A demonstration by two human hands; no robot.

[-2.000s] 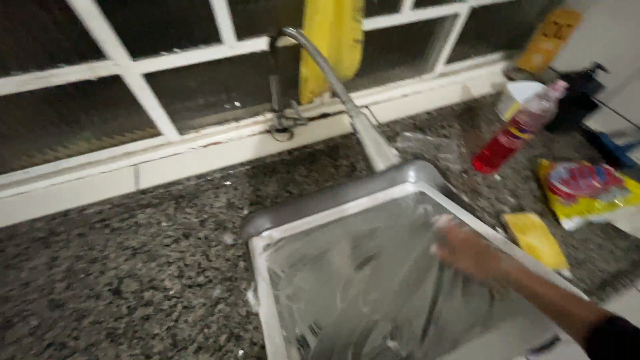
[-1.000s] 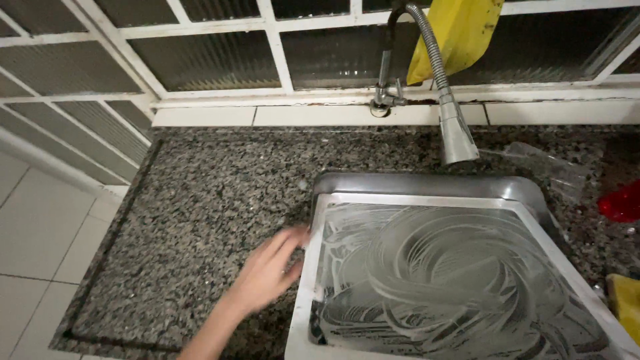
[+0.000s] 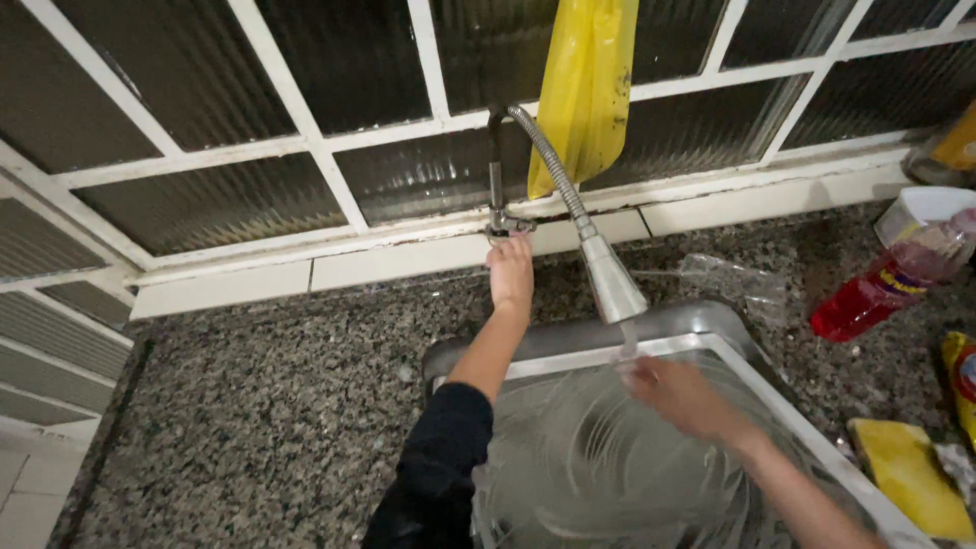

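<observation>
My left hand (image 3: 512, 271) reaches up to the tap valve (image 3: 511, 223) at the window ledge, its fingers on the small handle. The flexible metal spout hangs from there, and water runs from its spray head (image 3: 612, 286). Under the stream is my right hand (image 3: 671, 393), blurred, its fingers bent near the far rim of the panel; whether it holds anything is unclear. The flat white-framed panel (image 3: 602, 457), smeared with whitish suds, lies over the steel sink (image 3: 686, 316).
Right of the sink are a bottle of red liquid (image 3: 877, 297), clear plastic packaging (image 3: 736, 282), a white tub (image 3: 919, 210) and a yellow sponge (image 3: 907, 473). A yellow glove-like item (image 3: 587, 99) hangs at the window. Speckled granite counter (image 3: 267, 427) extends left.
My left hand has moved from the panel's left edge up to the tap valve. My right hand has come into view at the panel's far rim, and water now runs from the spray head.
</observation>
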